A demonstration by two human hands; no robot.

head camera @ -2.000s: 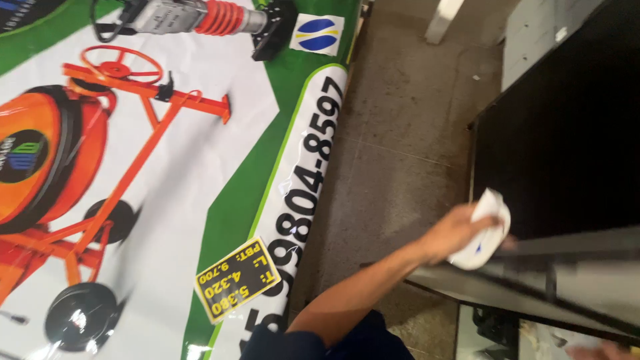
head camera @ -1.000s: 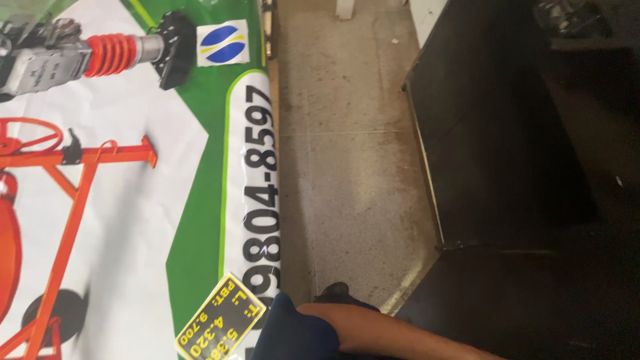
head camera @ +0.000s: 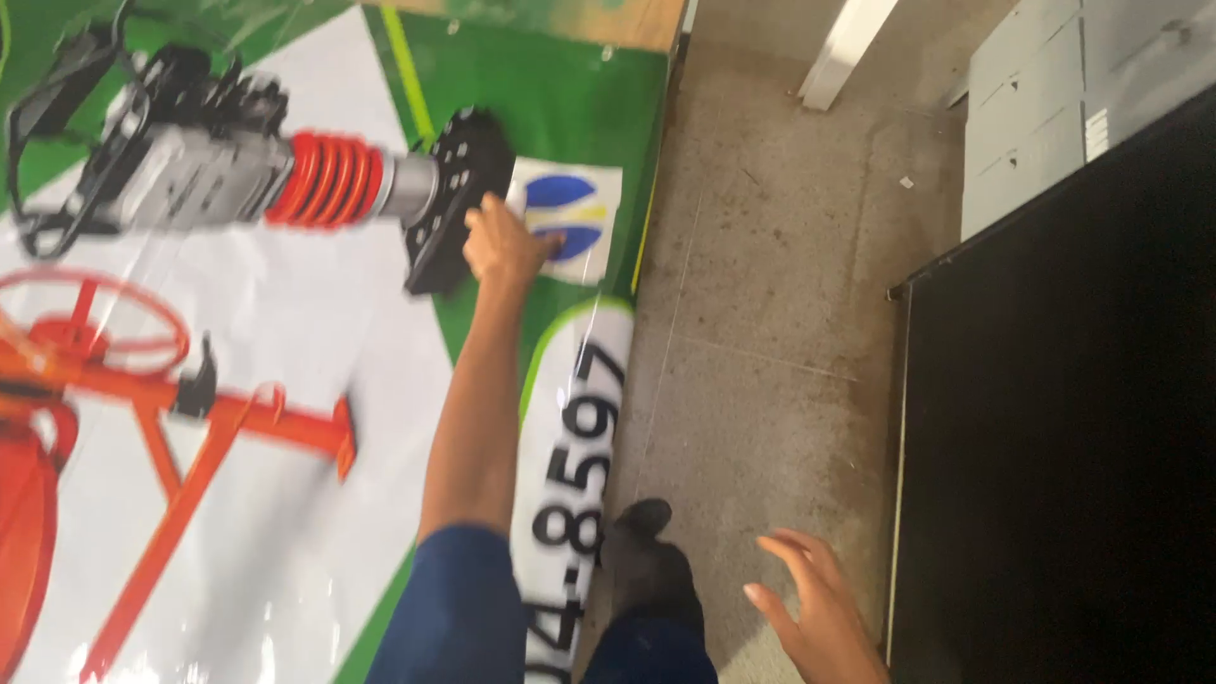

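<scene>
A large printed banner (head camera: 285, 313) lies under my left arm, showing an orange machine, a rammer with red bellows and large black writing. My left hand (head camera: 510, 249) is at the left side of a white square sheet with blue oval shapes (head camera: 584, 209). Its thumb lies over the lower blue shape; whether the fingers pinch the sheet or only touch it is unclear. At the lower right, my right hand (head camera: 807, 603) hangs above the floor, fingers apart and holding nothing.
A concrete floor (head camera: 760, 285) runs between the banner and a large black panel (head camera: 1054, 408). Grey drawers (head camera: 1021, 114) stand behind the panel, and a white post (head camera: 845, 52) rises at the top. My dark shoe (head camera: 646, 518) is beside the banner's edge.
Two seconds ago one hand held a white object at the right; that object is now out of view. My left hand is now over the banner at the blue-and-white sheet. The view has shifted.
</scene>
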